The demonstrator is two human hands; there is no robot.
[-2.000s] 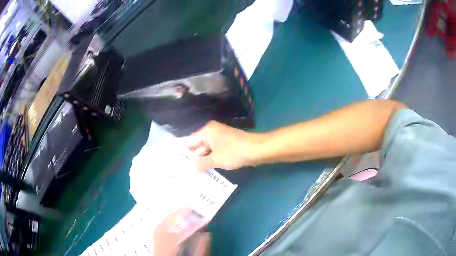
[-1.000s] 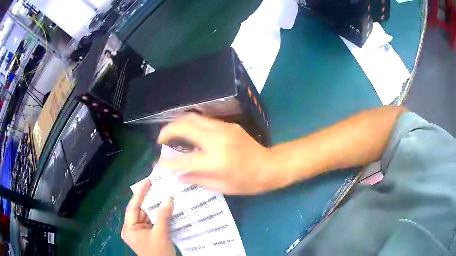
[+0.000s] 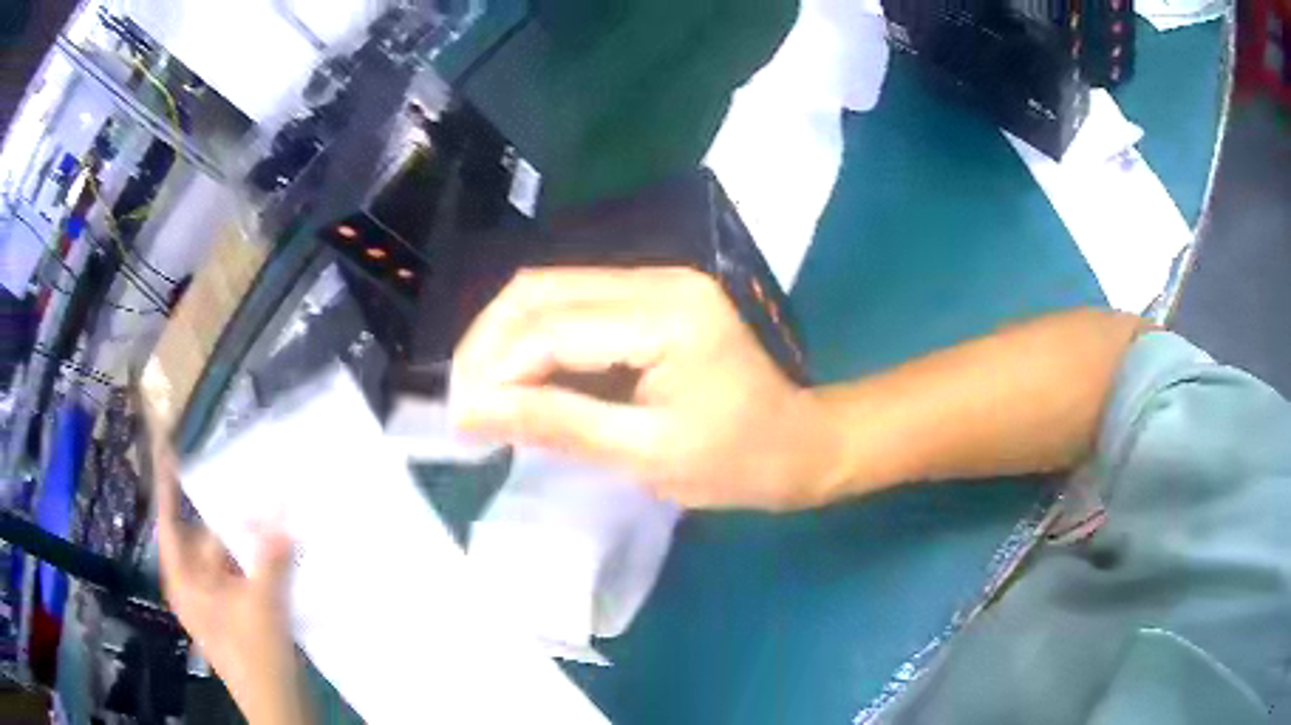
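A white label sheet point(image 3: 404, 581) slants across the lower left, blurred, with no print readable on it. My left hand point(image 3: 234, 595) holds its left edge, fingers behind and thumb in front. My right hand point(image 3: 637, 390) is above the bench, thumb and forefinger pinched on a small white label point(image 3: 442, 429), blurred. A second white paper point(image 3: 574, 545) lies below my right hand, partly covered by it. A black retail box point(image 3: 609, 227) with orange icons on its narrow side stands just behind my right hand, which hides its front.
More black boxes point(image 3: 991, 64) stand at the far right on the green bench point(image 3: 934, 213), with loose white sheets point(image 3: 1111, 213) beside them. Another white sheet point(image 3: 793, 128) lies behind the near box. Black boxes with orange dots point(image 3: 375, 252) are at the left.
My left hand has moved left and lifted the sheet, whose printed rows no longer show. My right hand has separated from the sheet with a small white piece at its fingertips.
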